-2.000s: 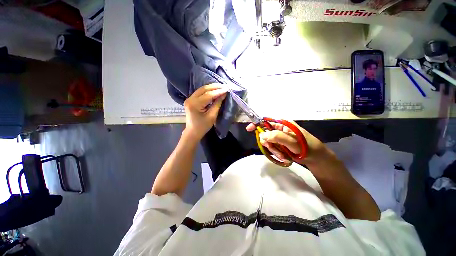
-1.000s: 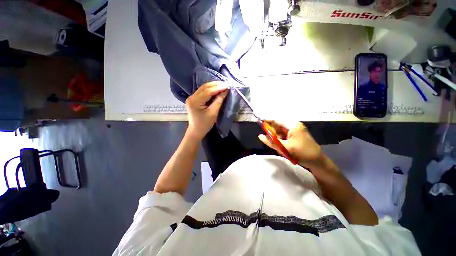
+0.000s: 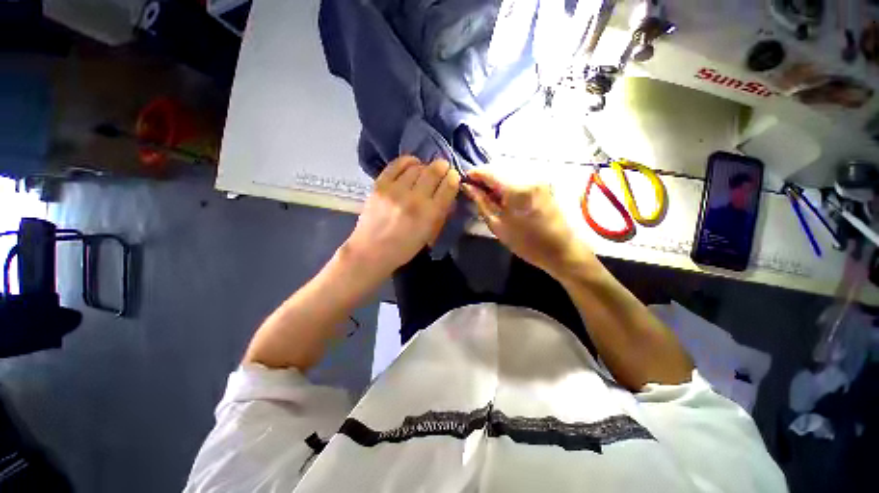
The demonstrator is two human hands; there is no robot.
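Observation:
The blue-grey garment (image 3: pixel 386 82) lies on the table's left part and hangs over the front edge. My left hand (image 3: pixel 410 204) pinches a folded edge of it near the table's front edge. My right hand (image 3: pixel 525 220) is close beside it, its fingertips closed on the same edge; a small dark reddish part shows at these fingertips, too small to name. The scissors (image 3: pixel 625 197) lie on the table right of my right hand, red and yellow loops towards me, blades pointing to the machine.
The white sewing machine (image 3: pixel 718 77) stands behind, its needle area (image 3: pixel 599 82) brightly lit. A smartphone (image 3: pixel 730 210) lies right of the scissors, with a blue V-shaped tool (image 3: pixel 808 220) and small clutter beyond. The table edge (image 3: pixel 289 195) runs in front. A dark chair (image 3: pixel 43 279) stands at the left.
The scissors have left my right hand and now lie on the table. My right hand has moved up left to the garment edge beside my left hand. The view has turned and shifted.

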